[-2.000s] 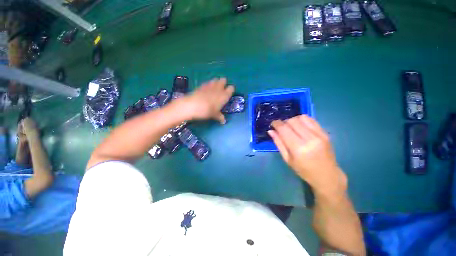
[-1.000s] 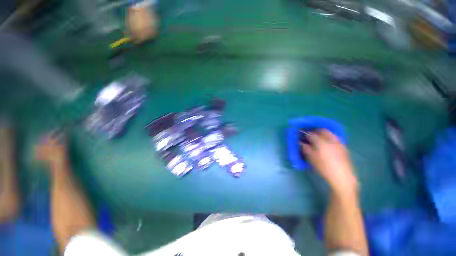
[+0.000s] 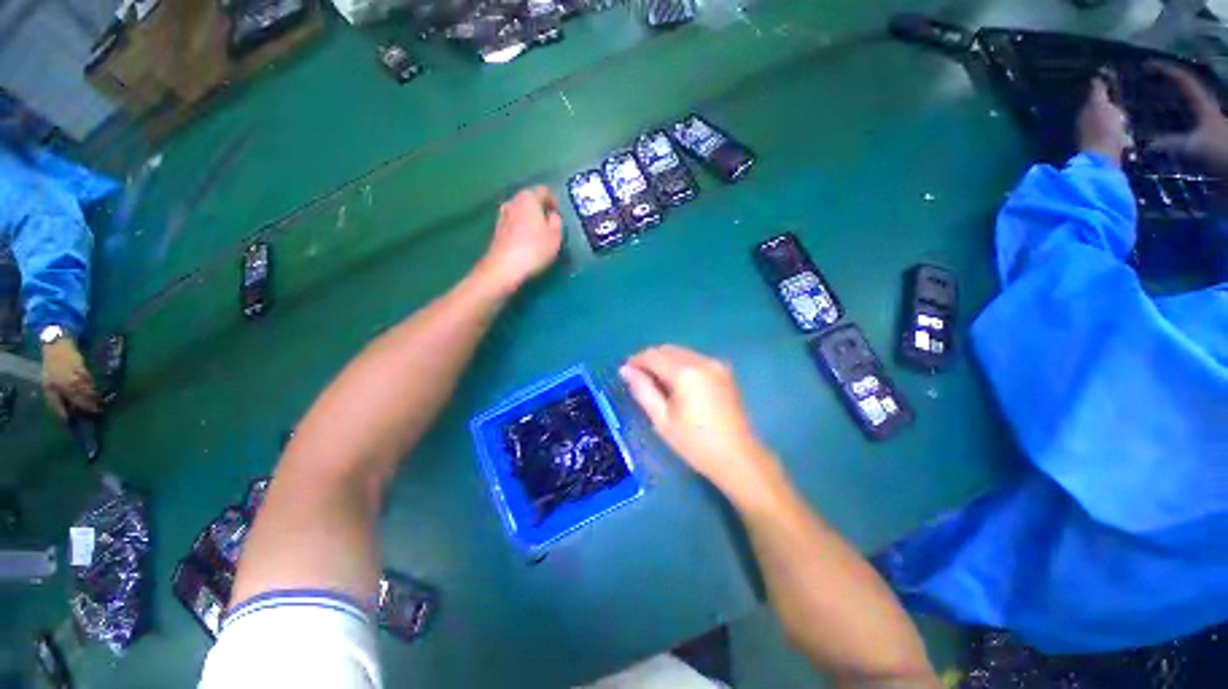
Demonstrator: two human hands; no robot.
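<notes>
My left hand [image 3: 525,232] is at the far side of the bench with fingers curled, just left of a row of several part-built phones [image 3: 629,189]. Nothing shows in it, but its palm side is hidden. My right hand [image 3: 690,404] is just right of the blue parts bin [image 3: 490,464], its thumb and fingertips close together. Whether they pinch a small part cannot be told. The bin holds a heap of small black parts [image 3: 559,448]. My left forearm partly covers a cluster of dark phones [image 3: 205,565] at lower left.
Two phones [image 3: 801,285] lie end to end at right, with another dark phone [image 3: 929,316] beside them. A blue-sleeved person [image 3: 1104,390] works at a black tray [image 3: 1158,108]. Another person's hand [image 3: 67,377] is at far left. A bagged bundle [image 3: 111,565] lies lower left.
The view has swung right, so the bin and phone cluster appear further left. My right hand has left the bin. My left hand has moved out to the far row of phones.
</notes>
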